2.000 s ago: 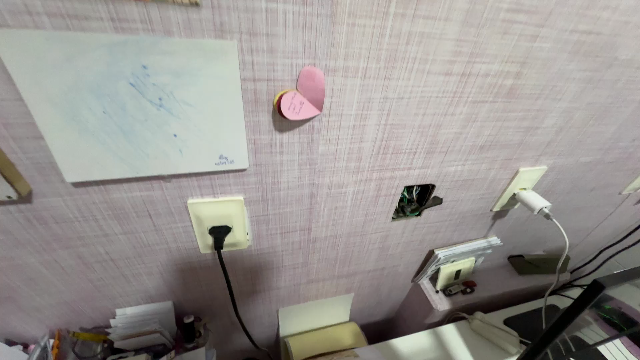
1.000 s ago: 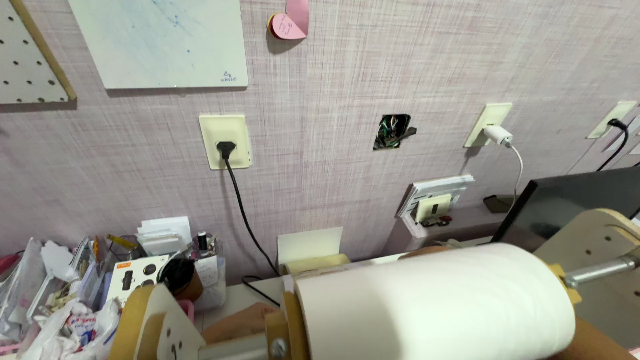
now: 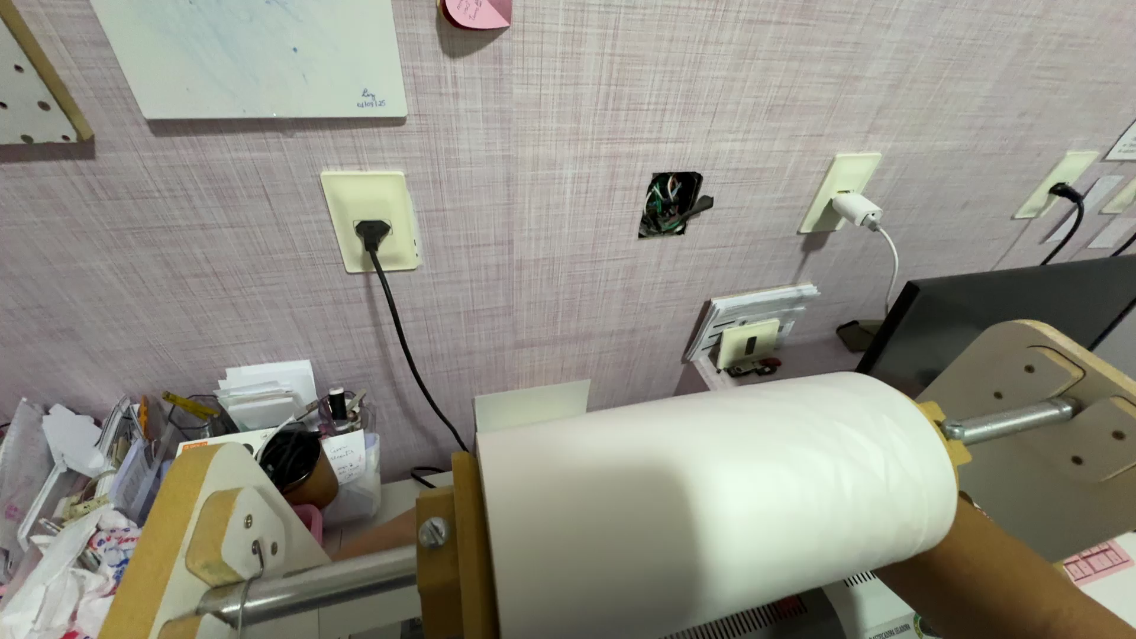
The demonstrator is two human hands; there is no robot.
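A large white roll (image 3: 719, 506) on a metal rod (image 3: 319, 586) fills the lower middle of the view, held between two wooden side brackets (image 3: 169, 541). A yellowish wooden end stop with a screw (image 3: 444, 532) sits against its left end. My right forearm runs under the roll's right end, and the hand itself is hidden behind the roll. Part of my left arm shows behind the rod at the lower left; that hand is hidden too. What either hand touches cannot be seen. Beneath the roll, part of a machine with vents (image 3: 754, 621) shows.
On the wall are an open socket box with bare wires (image 3: 672, 206), an outlet with a black plug (image 3: 371, 222) and one with a white charger (image 3: 855, 209). A loose switch plate (image 3: 747, 344) leans by papers. A black monitor (image 3: 1003, 302) stands right, and containers of stationery (image 3: 302, 470) stand left.
The view has tilted down and shifted, bringing in the white roll, its wooden brackets and my arms, none of which show in the earliest frame.
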